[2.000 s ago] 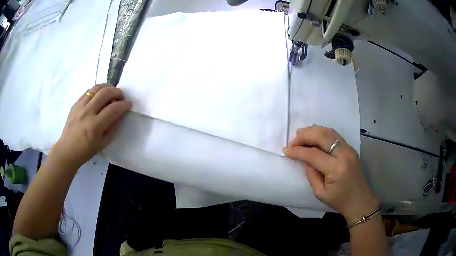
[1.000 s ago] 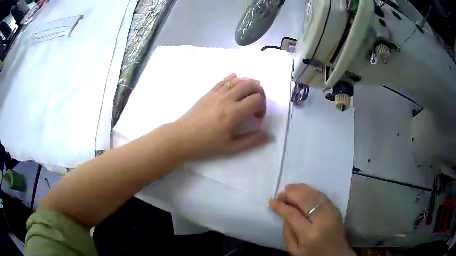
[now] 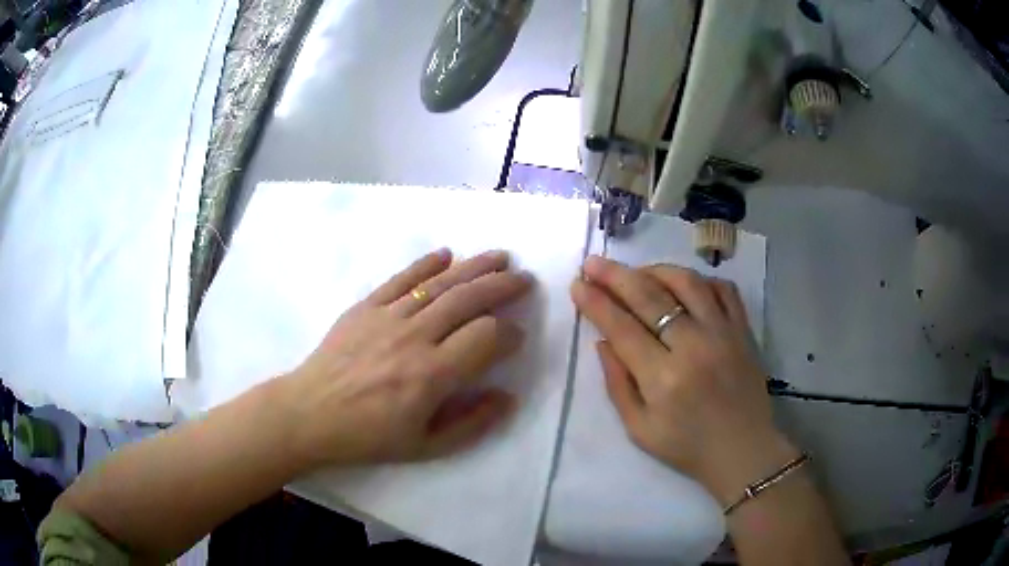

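A white garment panel (image 3: 653, 503) lies on the machine bed under a second white piece (image 3: 332, 243), whose folded edge (image 3: 562, 431) runs as a grey line toward the presser foot (image 3: 616, 210). The cloth reaches the foot at its top edge. My left hand (image 3: 426, 359) lies flat on the white piece, fingers slightly spread, holding nothing. My right hand (image 3: 680, 370) rests on the cloth with thumb and forefinger at the folded edge, just below the foot. Whether it pinches the cloth or only presses it cannot be told.
The sewing machine head (image 3: 708, 100) stands at upper right with a ribbed cream knob (image 3: 715, 239). A grey oval lamp (image 3: 474, 50) hangs left of it. Stacked white panels (image 3: 89, 232) lie at left. Thread snips (image 3: 974, 426) lie at far right, a green spool (image 3: 39, 438) at lower left.
The cloth has shifted so its top edge meets the foot. My right hand has moved up the folded edge toward the foot. My left hand has flattened on the cloth.
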